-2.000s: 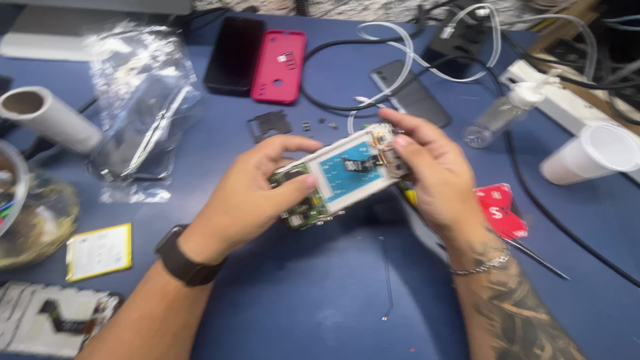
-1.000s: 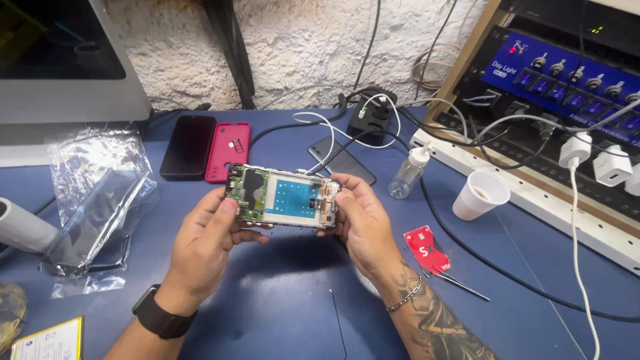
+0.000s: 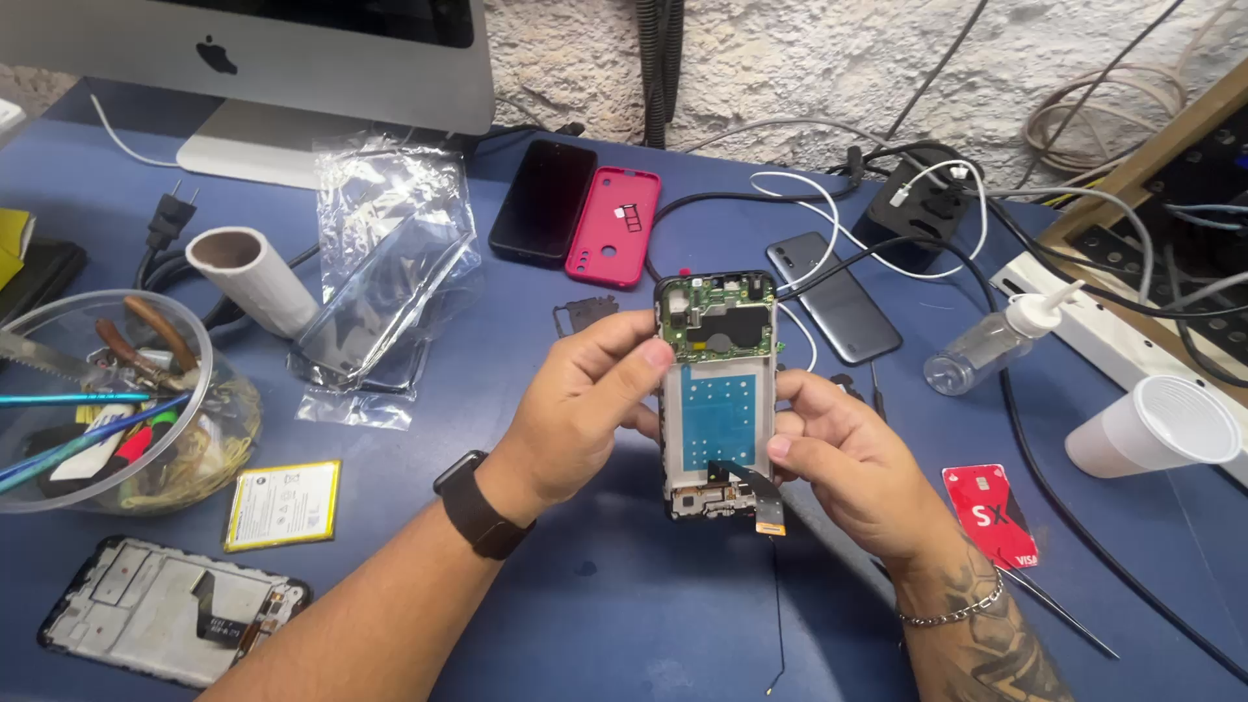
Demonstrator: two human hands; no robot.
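Between both hands, an open smartphone frame [image 3: 719,390] is held upright, its green circuit board [image 3: 723,317] at the top. A blue adhesive sheet [image 3: 718,421] covers the battery bay, and a black flex cable [image 3: 759,487] hangs loose at the lower end. My left hand [image 3: 595,400] grips the upper left edge, thumb in front. My right hand [image 3: 848,453] grips the lower right edge with thumb and fingers. Below the frame a thin antenna cable [image 3: 778,624] lies on the table. A battery [image 3: 283,505] and another phone frame [image 3: 161,609] lie at lower left.
Behind are a black phone [image 3: 543,200], a pink phone case [image 3: 612,229], a plastic bag [image 3: 390,253] and a grey back cover [image 3: 834,297]. A tub of tools [image 3: 190,409] stands left; a dispenser bottle [image 3: 985,346], a plastic cup [image 3: 1155,429], a red card [image 3: 990,517] and tweezers [image 3: 1063,609] are right.
The phone frame has turned from sideways to upright, with its board end now at the top. Both hands still hold it. The view has shifted.
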